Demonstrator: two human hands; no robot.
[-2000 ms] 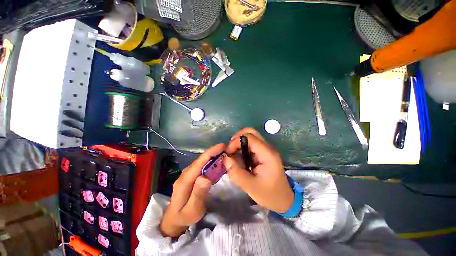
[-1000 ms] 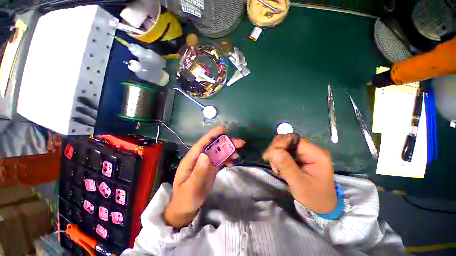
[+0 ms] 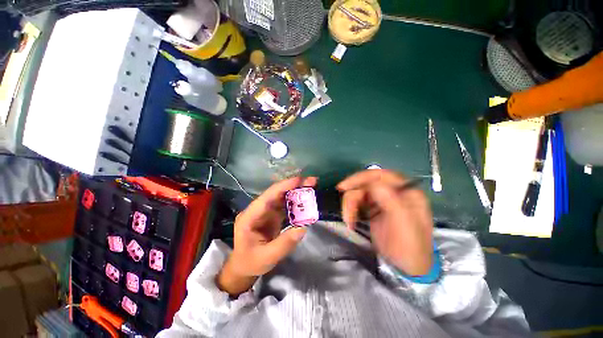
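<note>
My left hand (image 3: 259, 234) holds a pink housing (image 3: 303, 206) between thumb and fingers, its face with small dark details turned up. My right hand (image 3: 394, 221) is to the right of it, apart from the housing and blurred. A thin dark tool, perhaps tweezers (image 3: 412, 184), is in my right hand and sticks out to the right; most of it is hidden. Several more pink housings (image 3: 135, 249) lie in pockets of the black blister tray (image 3: 173, 228) at the lower left.
Two silver tweezers (image 3: 433, 158) lie on the green mat. A parts jar (image 3: 299, 104), white disc (image 3: 278, 150), solder spool (image 3: 182, 134) and bottles (image 3: 210, 100) stand left. Orange handle (image 3: 554, 94), notes (image 3: 508, 173) and marker (image 3: 531, 192) are right. Orange-handled cutters (image 3: 101, 312) lie on the tray.
My right hand has moved right, away from the housing. The housing has turned from tilted in both hands to face-up in my left hand alone.
</note>
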